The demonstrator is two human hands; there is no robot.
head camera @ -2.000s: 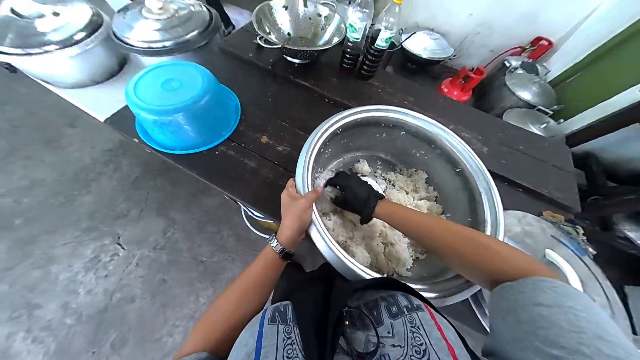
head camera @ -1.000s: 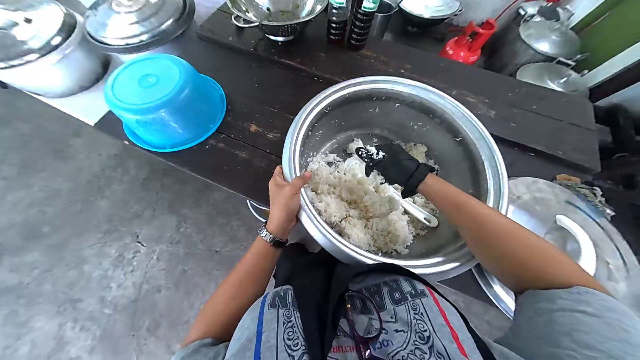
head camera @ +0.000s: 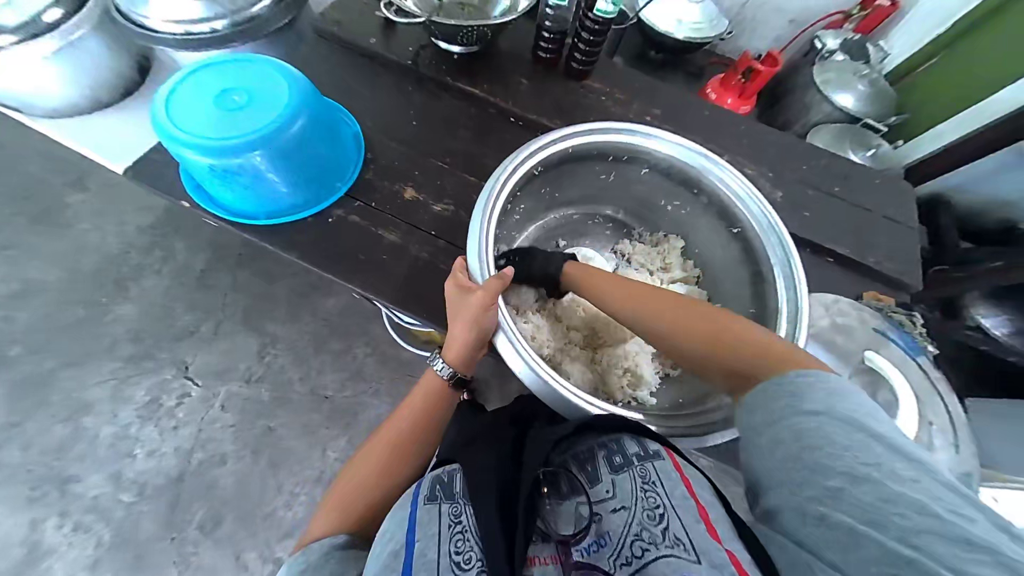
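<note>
A large metal basin (head camera: 704, 192) holding cooked white rice (head camera: 592, 352) stands tilted toward me at the table's near edge. My left hand (head camera: 474, 308) grips its left rim, thumb on top. My right hand (head camera: 534, 270), in a black glove, is inside the basin by the left wall, over the rice and close to my left thumb. Its fingertips are partly hidden, and whether they hold rice cannot be told. A white rice paddle (head camera: 590, 258) lies in the rice just beyond the right wrist, partly covered by the arm.
On the dark wooden table (head camera: 416, 176) an upturned blue plastic tub (head camera: 256, 144) sits at left. Behind are a metal colander (head camera: 472, 20), dark bottles (head camera: 588, 40) and a red gas burner part (head camera: 740, 80). A large round metal lid (head camera: 848, 336) is at right, lidded pots (head camera: 72, 64) at far left.
My right hand has moved left from the middle of the basin to its left wall. The paddle's handle, visible one second ago, is now hidden. My left hand stays on the rim.
</note>
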